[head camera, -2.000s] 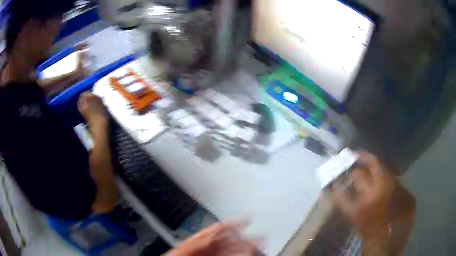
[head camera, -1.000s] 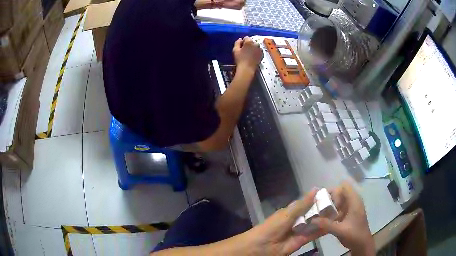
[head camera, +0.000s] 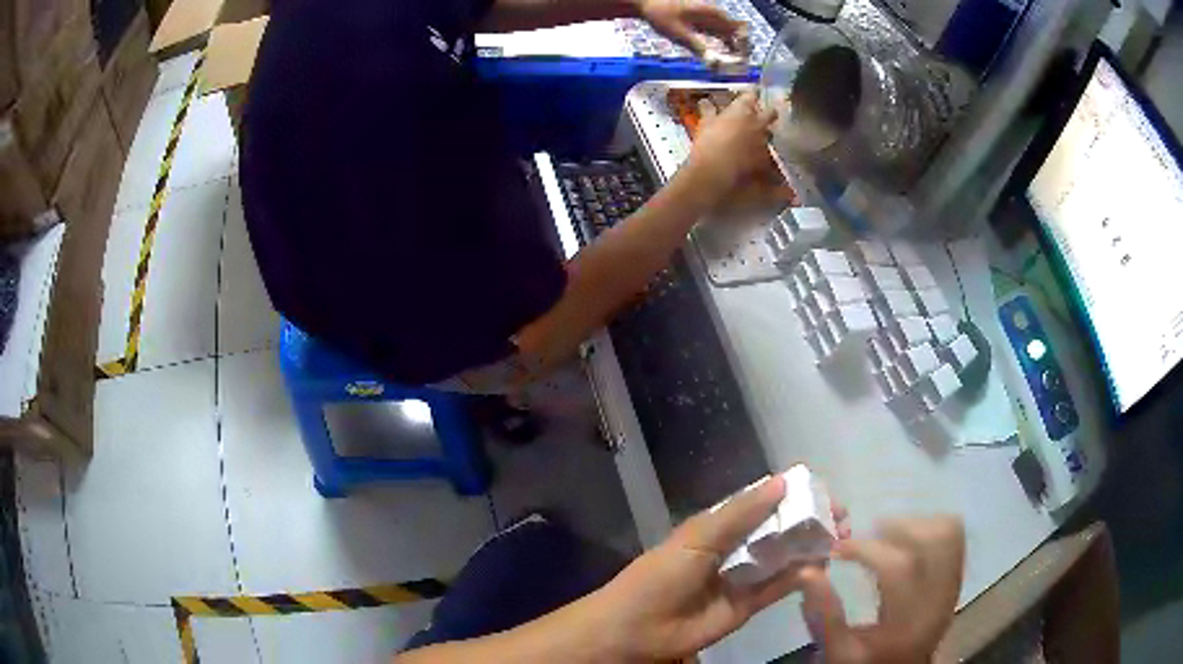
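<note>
My left hand (head camera: 688, 571) holds several white plastic housings (head camera: 785, 519) side by side above the near edge of the white desk. Its thumb lies over them. My right hand (head camera: 895, 584) is just right of them, slightly blurred. Its fingers are bent and apart, the fingertips close to the housings' right end, with no piece visible in it. Whether the fingertips touch the housings is unclear. Stacked housings (head camera: 850, 311) stand in stepped rows on the desk farther ahead.
A coworker (head camera: 389, 195) on a blue stool (head camera: 376, 422) reaches over the orange jig (head camera: 688, 110) and perforated plate (head camera: 740, 253). A keyboard (head camera: 603, 195) lies beside the desk. A ribbed duct (head camera: 895, 104), control panel (head camera: 1038, 363) and monitor (head camera: 1116, 234) stand beyond. A carton (head camera: 1038, 597) is at lower right.
My left hand and the housings have shifted slightly left and up. My right hand has moved off the housings' side and turned. The coworker's hands have moved over the jig and blue surface.
</note>
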